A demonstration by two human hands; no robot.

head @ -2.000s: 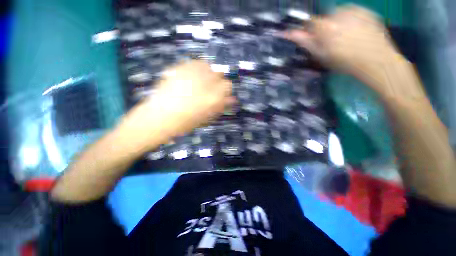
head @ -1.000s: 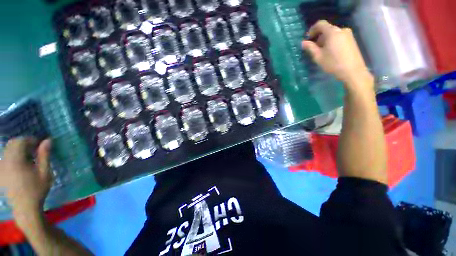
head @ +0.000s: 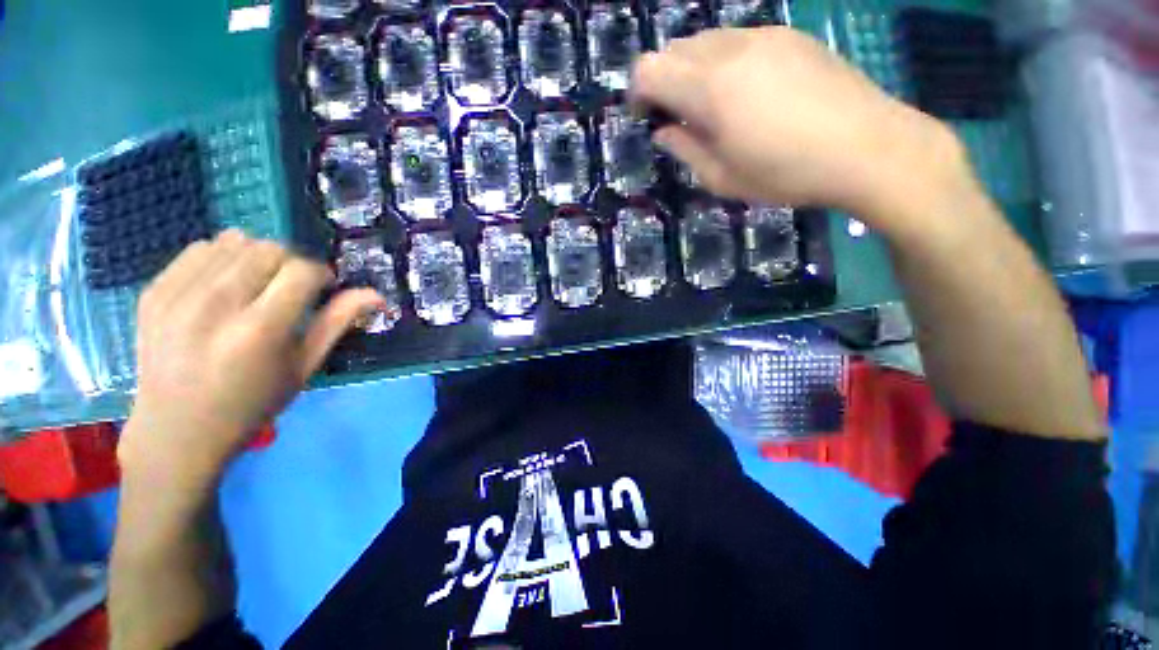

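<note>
The black tray lies at the bench's front edge and holds rows of shiny oval units with dark centres. My left hand is at the tray's lower-left corner, index finger and thumb apart over the end unit of the front row; whether it holds something is unclear. My right hand is above the right half of the tray, its fingertips pinched over a unit in the middle rows, with a small black part showing between finger and thumb. The right hand hides several units.
Clear blister trays with black part grids lie on both sides, left and right. Cloudy plastic trays stand at the right edge. A white label is on the green mat. Red crates are below the bench edge.
My left hand has moved from the left blister tray to the black tray's corner. My right hand has moved left from the right blister tray to over the units. The view has turned and shifted.
</note>
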